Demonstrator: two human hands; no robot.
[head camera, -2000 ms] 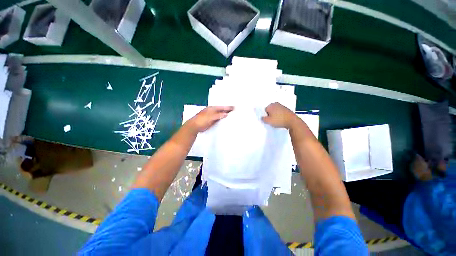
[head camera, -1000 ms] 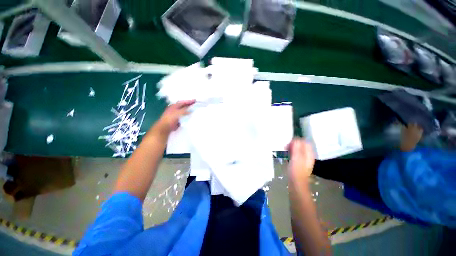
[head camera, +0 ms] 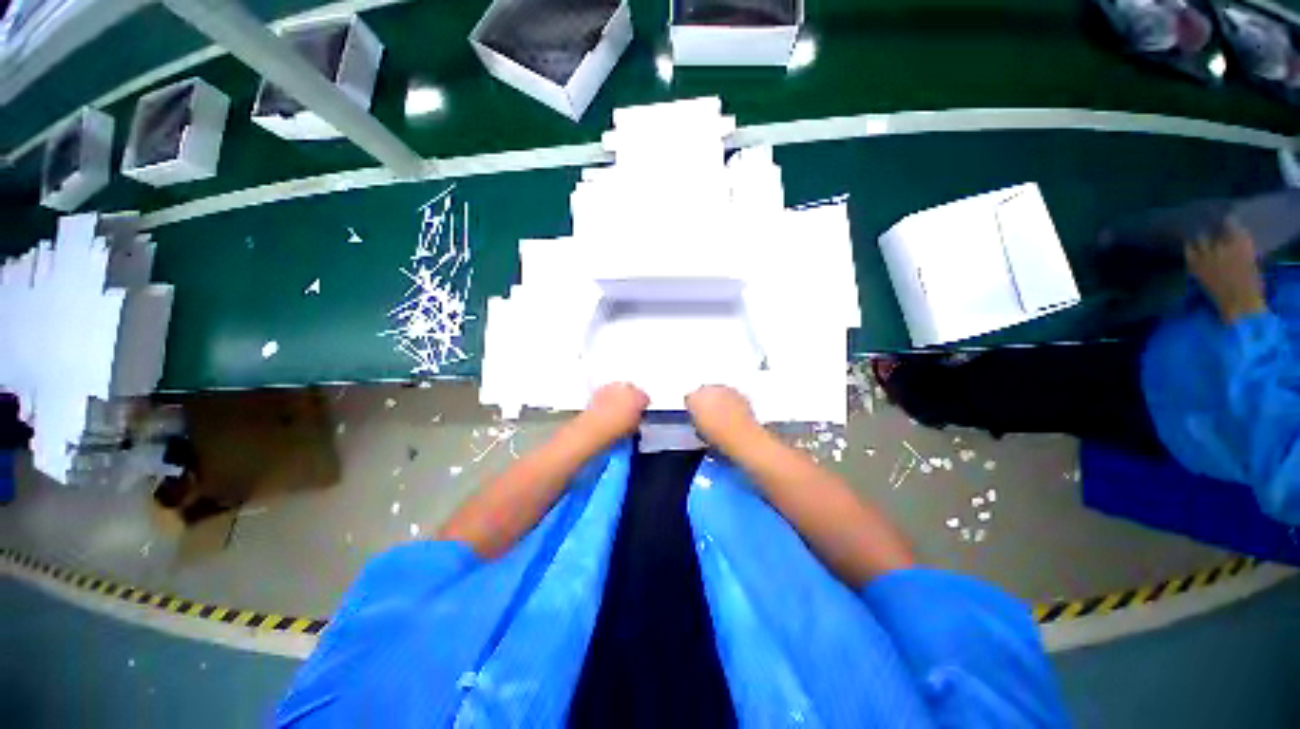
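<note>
A white box blank (head camera: 670, 346) lies on top of the pile of blanks (head camera: 649, 192) in front of me. Its far panel stands up along a crease. My left hand (head camera: 619, 409) and my right hand (head camera: 719, 413) are side by side at its near edge and grip the near panel, fingers partly hidden behind the card. The pile is stepped and cross-shaped on the green bench. A folded white box (head camera: 984, 264) stands to the right of the pile.
Waste strips (head camera: 432, 306) lie left of the pile. Spare blanks (head camera: 64, 321) are at far left. Packed boxes (head camera: 178, 131) line the far lane behind a pale rail. A slanted post (head camera: 292, 79) crosses at upper left. A neighbour's hand (head camera: 1229, 271) is at right. Scraps dot the floor.
Both hands have moved from the blanks' sides to the near edge. The loose tilted sheet now lies straight with its far panel raised. The view has shifted, showing more at left.
</note>
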